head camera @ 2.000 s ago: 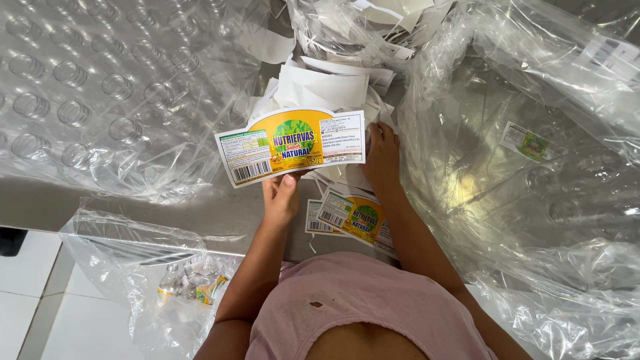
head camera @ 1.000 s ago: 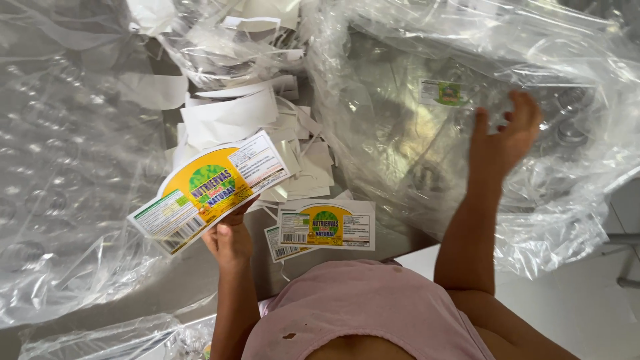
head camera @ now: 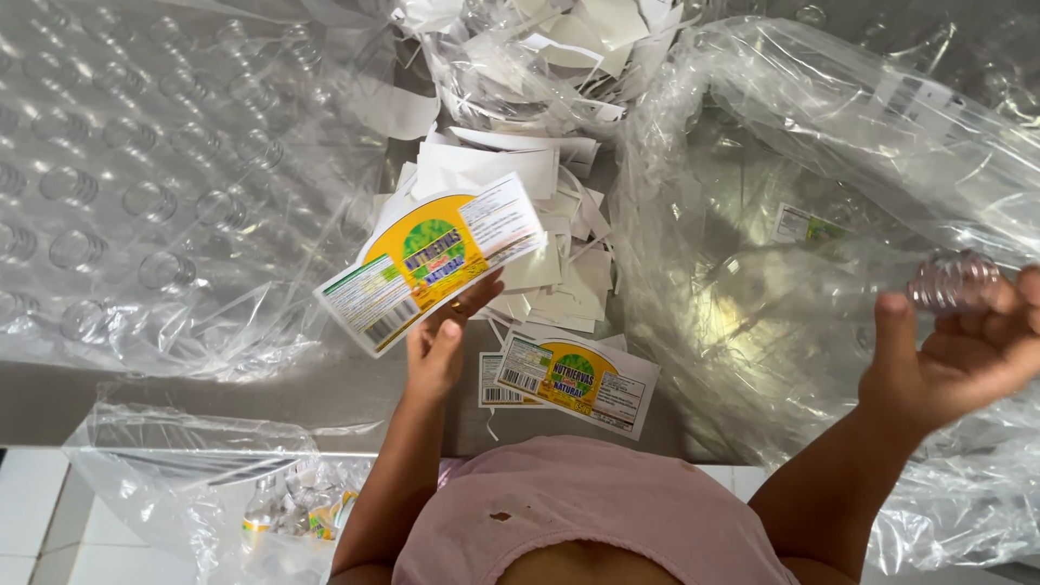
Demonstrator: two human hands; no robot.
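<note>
My left hand [head camera: 445, 345] holds a yellow, white and green printed label [head camera: 435, 258] by its lower edge, tilted, above a heap of white paper pieces [head camera: 520, 171]. At the right, my right hand [head camera: 946, 370] is at the ridged neck of a clear plastic bottle [head camera: 821, 280], thumb apart from the fingers; whether it grips the neck is hard to tell. A few more printed labels [head camera: 581, 380] lie overlapping on the grey table close to my body. Another small label [head camera: 804, 227] shows at the clear plastic bag on the right.
Many clear bottles [head camera: 166, 268] stand under plastic film at the left. A large clear plastic bag [head camera: 666, 187] spreads over the right side. Beyond the front table edge [head camera: 203, 459], another clear bag [head camera: 195, 504] holds labelled bottles low at the left, above white floor tiles.
My right hand has moved from the labels out to the right, to a bottle neck. My left hand still holds the printed label, now tilted.
</note>
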